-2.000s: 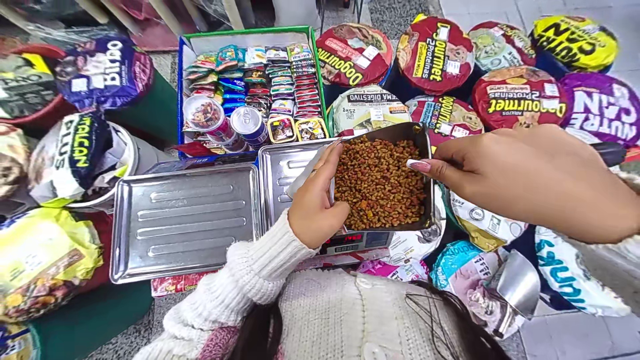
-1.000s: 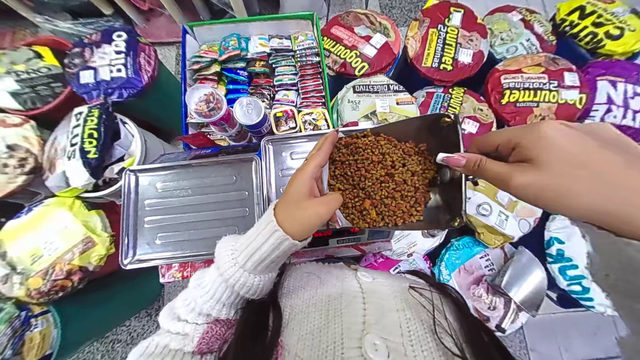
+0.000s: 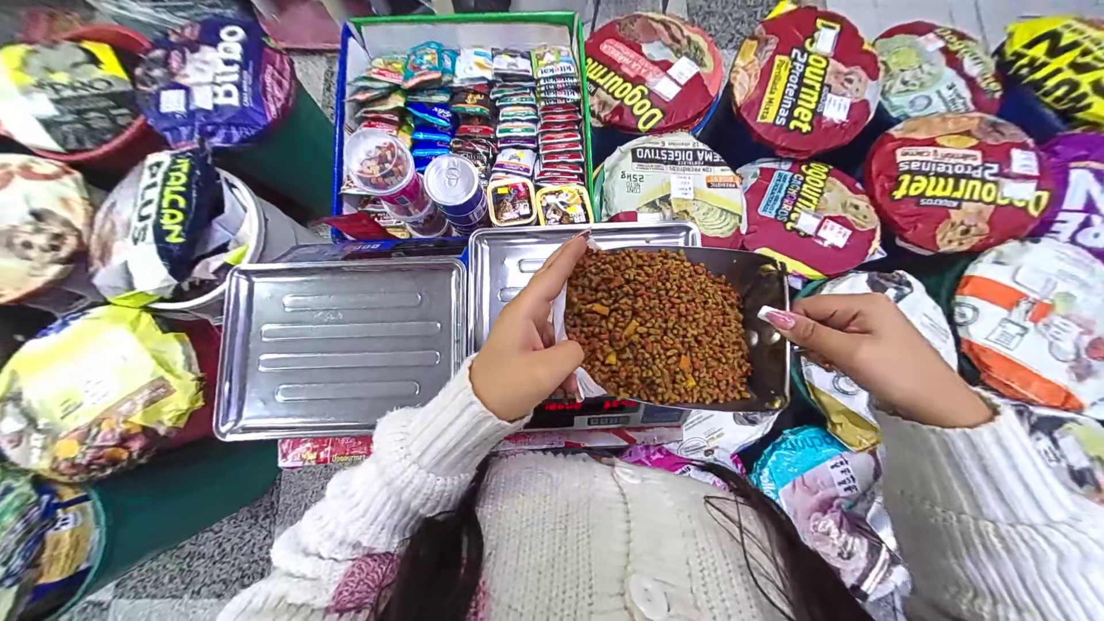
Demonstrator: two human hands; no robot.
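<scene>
A metal scoop (image 3: 768,336) heaped with dry pet food kibble (image 3: 660,328) is tilted over the right steel pan (image 3: 586,231) of a scale. My right hand (image 3: 871,345) grips the scoop's back end, thumb on its inner face. At the scoop's left end, my left hand (image 3: 535,328) holds a white bag, of which only a thin strip shows between the palm and the kibble. Its fingers point up and the thumb reaches toward the kibble. Left of that hand lies a second, bare steel pan (image 3: 341,345). Part of the scale's red display shows beneath the scoop.
Beyond the pans stands a blue and green box (image 3: 461,26) of pet food sachets, with a can (image 3: 454,185) and a clear-lidded tub (image 3: 382,164). Buckets topped with printed pet food bags crowd both sides, among them a white bucket (image 3: 254,224) and a dark green one (image 3: 190,517).
The metal scoop, seen at the lower right two seconds ago, is out of view or hidden now. The kibble-filled container stays between my hands, which have shifted only slightly.
</scene>
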